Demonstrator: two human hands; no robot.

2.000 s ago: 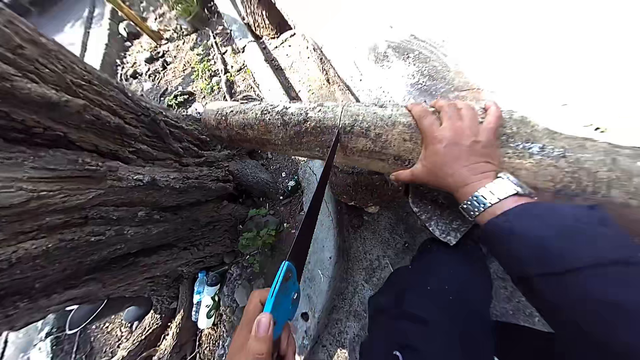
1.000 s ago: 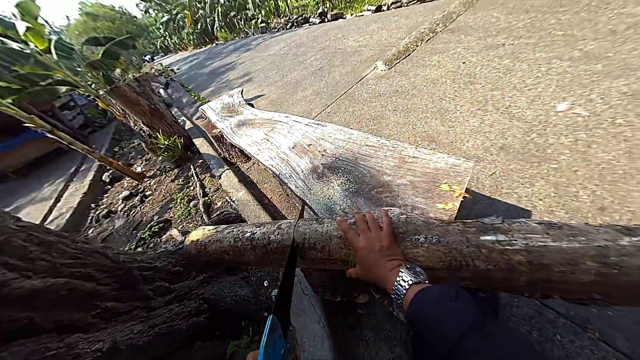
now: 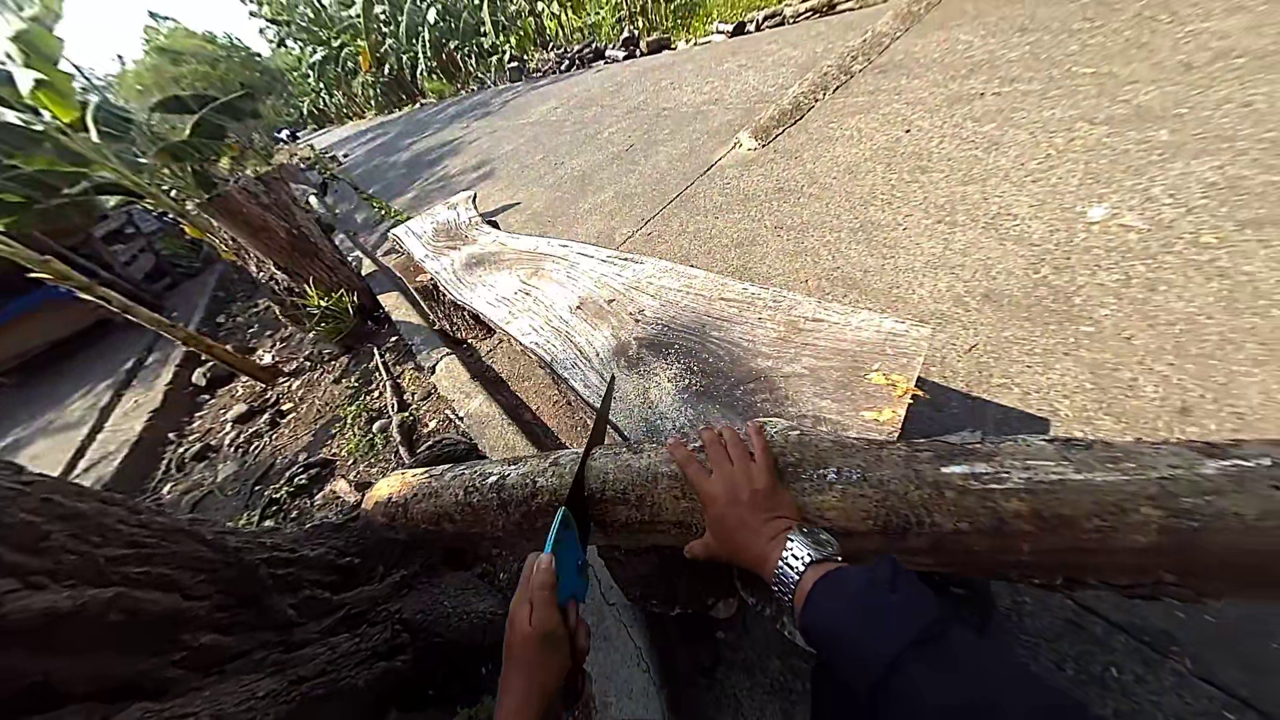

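My left hand (image 3: 545,635) is closed around the blue handle (image 3: 568,560) of a hand saw. Its dark blade (image 3: 592,450) crosses the log (image 3: 930,495) near the log's left end, with the tip beyond the far side. Whether the teeth sit in a cut cannot be told. To the right of the blade, my right hand (image 3: 740,500) lies palm down on the bark with fingers spread. A metal-band watch (image 3: 803,560) is on that wrist, below it a dark sleeve.
A weathered wooden slab (image 3: 600,300) with pale dust on it lies beyond the log. Concrete paving (image 3: 1050,230) stretches past it. A thick tree trunk (image 3: 200,600) is at lower left. A stump (image 3: 285,240), a concrete curb (image 3: 480,400) and stony soil lie at upper left.
The view has swung up toward the paving since two seconds ago. Compared with one second ago, my left hand and the saw handle are farther forward, close to the log. My right hand stays on the log.
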